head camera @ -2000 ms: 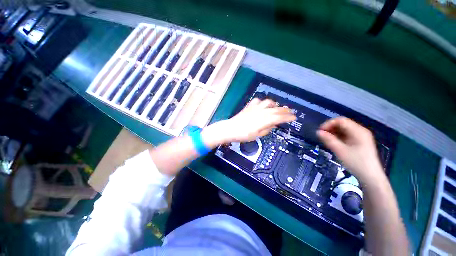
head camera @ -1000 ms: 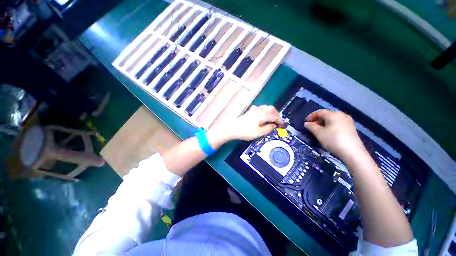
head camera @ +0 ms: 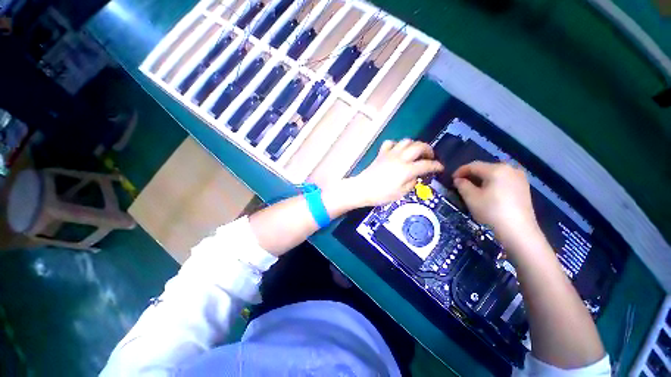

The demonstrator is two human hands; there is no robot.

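Note:
An open laptop base (head camera: 471, 283) lies on a black mat on the green bench, its insides showing. The black battery pack (head camera: 548, 213) lies along its far side. A silver-white fan (head camera: 418, 230) and a yellow patch (head camera: 424, 191) show at its left. My left hand (head camera: 397, 171), with a blue strap on the wrist, reaches over the laptop's upper left corner, fingers bent down. My right hand (head camera: 494, 193) is just right of it, thumb and fingertips pinched together at the battery's near edge. Whether either hand holds something is too small to tell. My right forearm hides the laptop's right part.
A white divided tray (head camera: 353, 103) with several small black wired parts lies left of the laptop. Tweezers (head camera: 627, 331) lie at the right, beside another tray (head camera: 655, 353). A pale rail (head camera: 508, 107) runs behind. A stool (head camera: 66, 206) and cardboard (head camera: 187, 199) are at the lower left.
Both hands have moved from the battery's middle to the laptop's upper left area, uncovering the left fan and yellow patch. Since the second frame, my left fingers reach slightly further right. The view has shifted.

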